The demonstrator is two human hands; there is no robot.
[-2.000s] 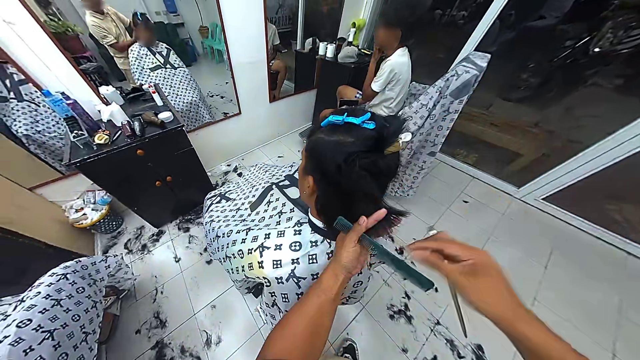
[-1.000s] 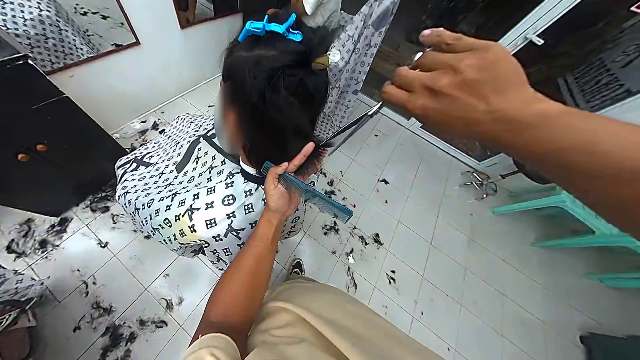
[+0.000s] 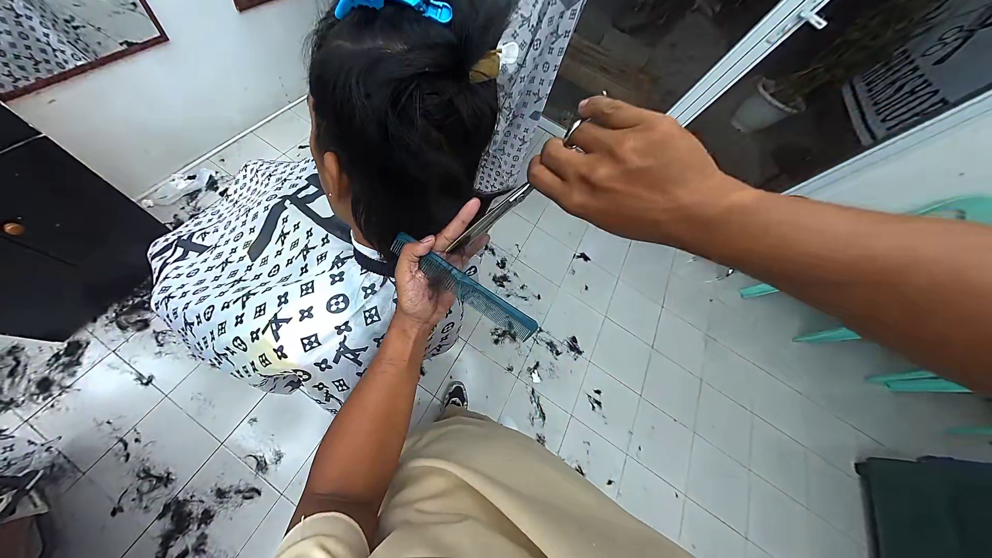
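Observation:
A seated person's black hair (image 3: 411, 116) fills the upper middle, with a blue hair clip (image 3: 395, 8) on top and a yellowish clip (image 3: 486, 67) at its right side. My left hand (image 3: 430, 275) is at the ends of the hair by the nape, holding a teal comb (image 3: 488, 298) under the thumb, its teeth pointing down and left. My right hand (image 3: 628, 167) holds metal scissors (image 3: 500, 213) by the finger rings. Their blades lie along the fingers of my left hand, at the hair ends. Whether the blades are parted, I cannot tell. A white patterned cape (image 3: 310, 302) covers the person's shoulders.
Cut hair (image 3: 182, 519) is scattered over the tiled floor (image 3: 674, 434). At the left stands a black cabinet (image 3: 62, 232) below a mirror (image 3: 77, 35). Teal plastic chair legs (image 3: 914, 380) are at the right, above a dark box-like object (image 3: 926, 508). Glass doors (image 3: 697, 58) are behind.
My right hand has come down toward my left hand, and the scissors now reach its fingers. Two seconds ago it was lower, to the right of the comb. The view has swung downward and closer.

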